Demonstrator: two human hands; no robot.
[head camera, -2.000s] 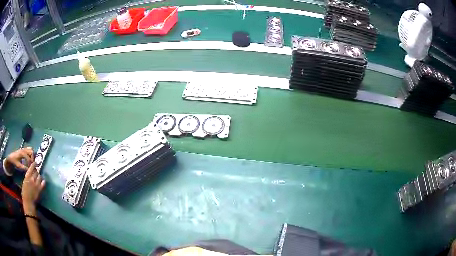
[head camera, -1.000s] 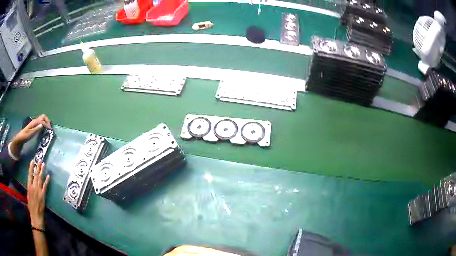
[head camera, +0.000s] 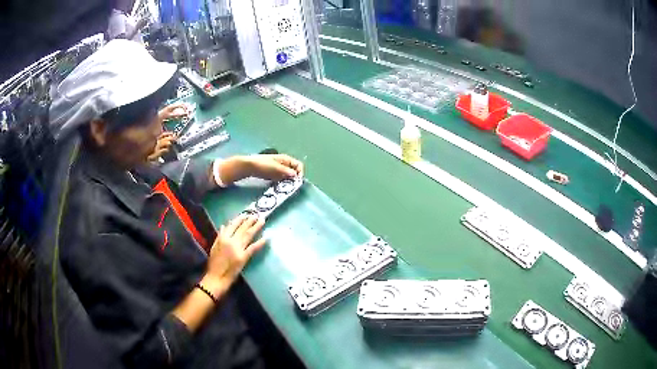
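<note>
Neither my left hand nor my right hand is in view. Nearest in front of me, a stack of silver three-hole metal plates (head camera: 425, 297) stands on the bench, at the lower middle. A lower stack of plates (head camera: 343, 275) lies angled to its left. A single plate with dark rings in its three circles (head camera: 556, 334) lies on the green surface at the lower right. A paler plate (head camera: 502, 236) lies behind it by the rail, and another plate (head camera: 596, 306) lies at the right.
A co-worker (head camera: 137, 216) in a white cap and dark smock has both hands at a ringed plate (head camera: 270, 199) on the left. A squeeze bottle (head camera: 410, 143) stands by the rail. Two red bins (head camera: 524, 137), a black round pad (head camera: 604, 218) and a clear tray (head camera: 418, 88) lie beyond.
The view has swung left, so the bench things sit further right and the co-worker's head and body now show. The white fan and far stacks have left the picture.
</note>
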